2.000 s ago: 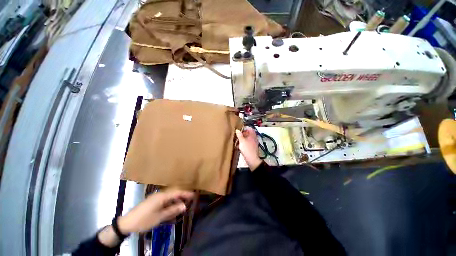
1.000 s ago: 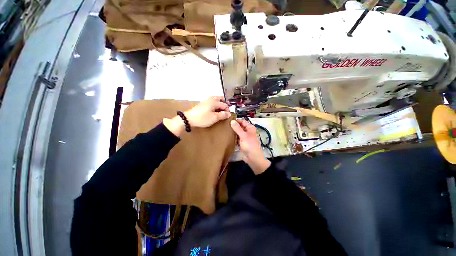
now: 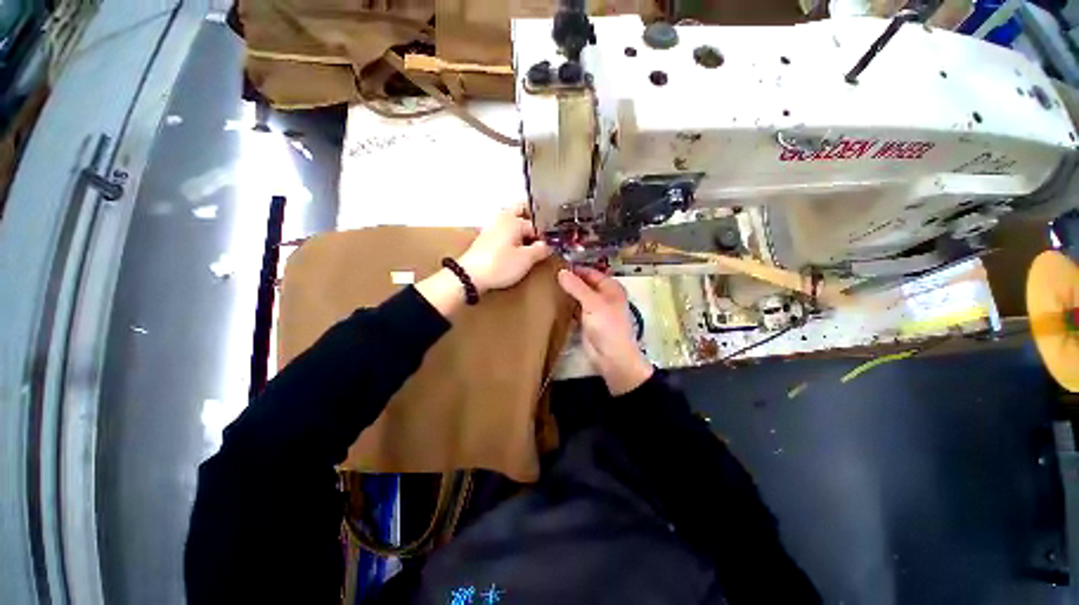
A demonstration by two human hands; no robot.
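The brown bag body (image 3: 414, 378) lies flat on the white table, with a small pale label near its top. Its right edge is at the presser foot and needle area (image 3: 573, 240) of the off-white sewing machine (image 3: 734, 106). My left hand (image 3: 509, 253) holds the bag's upper right edge beside the needle area. My right hand (image 3: 605, 317) pinches the same edge just below it. The fingertips of both hands are close together and partly hidden by cloth and machine. The light-tan binding tape (image 3: 740, 270) runs along the machine arm to the needle area.
Brown stacked bags (image 3: 320, 53) lie behind, left of the machine head. A shiny metal-topped bench (image 3: 178, 272) is on the left. Dark scissors handles (image 3: 637, 317) show partly behind my right hand. A yellow tape reel (image 3: 1053, 305) is at the right. Straps (image 3: 440, 520) hang below the bag.
My left hand has come from the bag's lower edge up to the needle area and taken hold of the cloth. My right hand has moved slightly up. The bag's lower end has shifted down.
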